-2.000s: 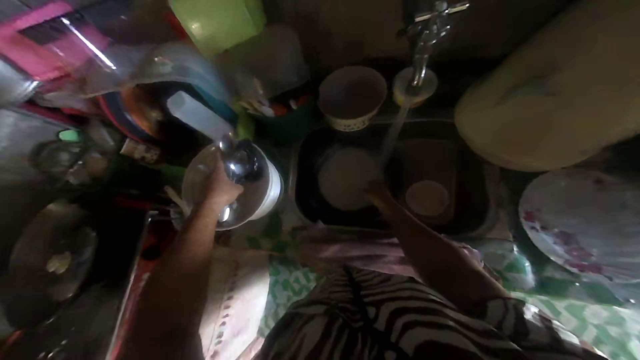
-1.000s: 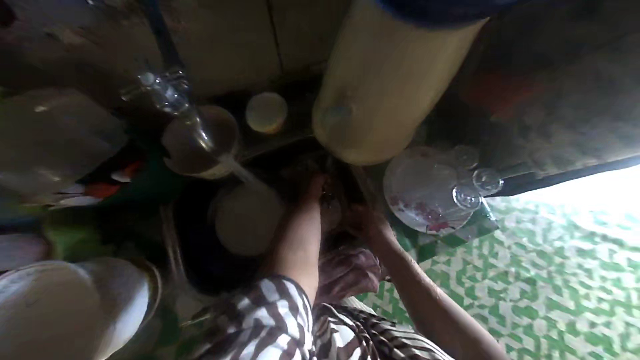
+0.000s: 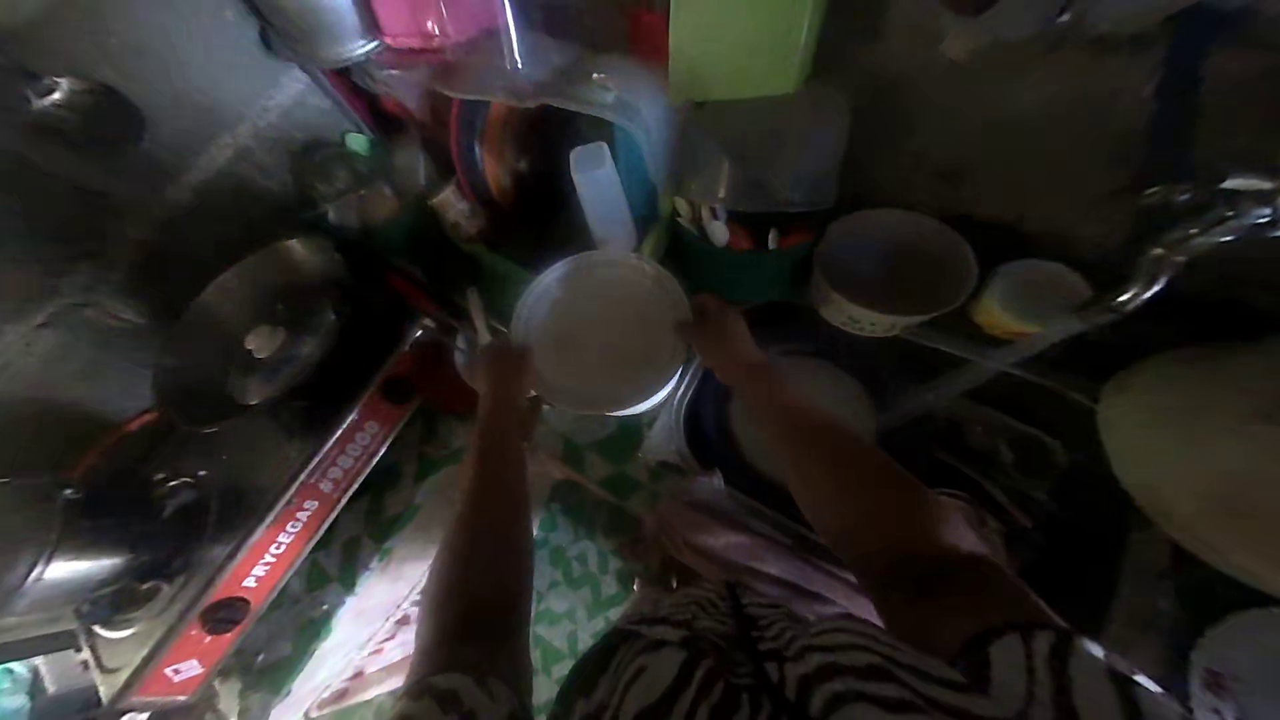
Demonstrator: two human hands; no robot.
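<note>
A round white lid or plate (image 3: pixel 605 332) lies level between my two hands, over the place of a white bucket whose rim partly shows beneath. My left hand (image 3: pixel 505 375) grips its left edge, near a pale handle (image 3: pixel 478 315). At its upper right edge, my right hand (image 3: pixel 722 335) has its fingers on the rim. Right of it, water in the dark sink (image 3: pixel 705 420) surrounds a pale round dish (image 3: pixel 800 410), partly hidden by my right forearm.
A bowl (image 3: pixel 893 270) and a small tub (image 3: pixel 1030 297) stand behind the sink, near the metal faucet (image 3: pixel 1150 275). A red-fronted gas stove (image 3: pixel 290 530) with a lidded pan (image 3: pixel 250 335) is at left. Utensils stand in a green container (image 3: pixel 740 265). A large pale container (image 3: pixel 1200 450) is at right.
Both hands have moved from the right side of the sink to the round white piece at its left. The view has swung left.
</note>
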